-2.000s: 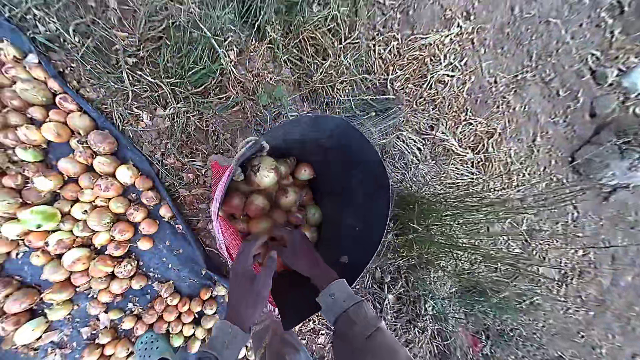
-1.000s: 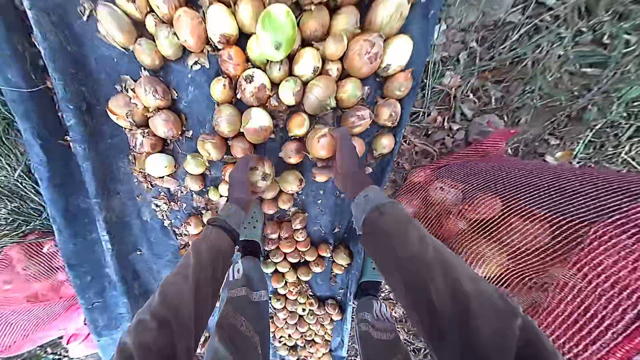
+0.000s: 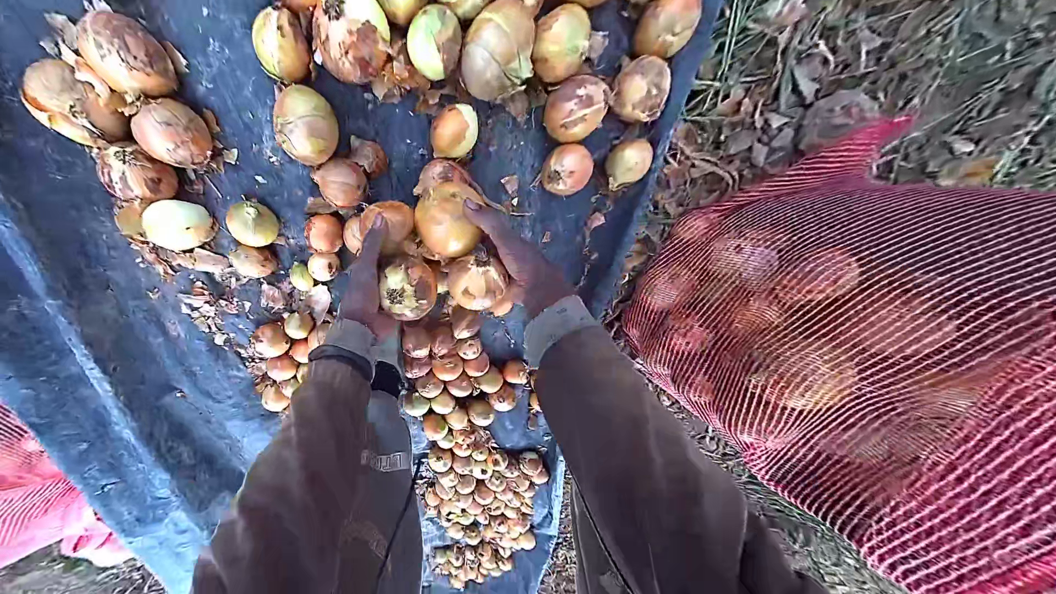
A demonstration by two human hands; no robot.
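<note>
Between my two hands lies a cluster of several yellow-brown onions (image 3: 446,219) over the blue tarp (image 3: 239,330). My left hand (image 3: 368,280) cups the cluster from the left, its thumb beside an onion with a rooty end (image 3: 407,288). From the right, my right hand (image 3: 520,262) presses against the group, fingertips near the large onion and palm by another onion (image 3: 477,282). Both hands close in on the onions together. Small onions (image 3: 483,487) are heaped on the tarp between my legs, and larger onions (image 3: 498,49) lie beyond my hands.
A red mesh sack (image 3: 792,330) full of onions lies on the ground at the right. Part of another red mesh sack (image 3: 41,487) shows at the lower left. Loose onion skins (image 3: 210,309) are scattered on the tarp. Dry leaves and grass (image 3: 907,82) border it at the right.
Two seconds ago my hands were at onions in a dark bucket; that bucket is out of view now. Since one second ago, they have drawn closer around several onions.
</note>
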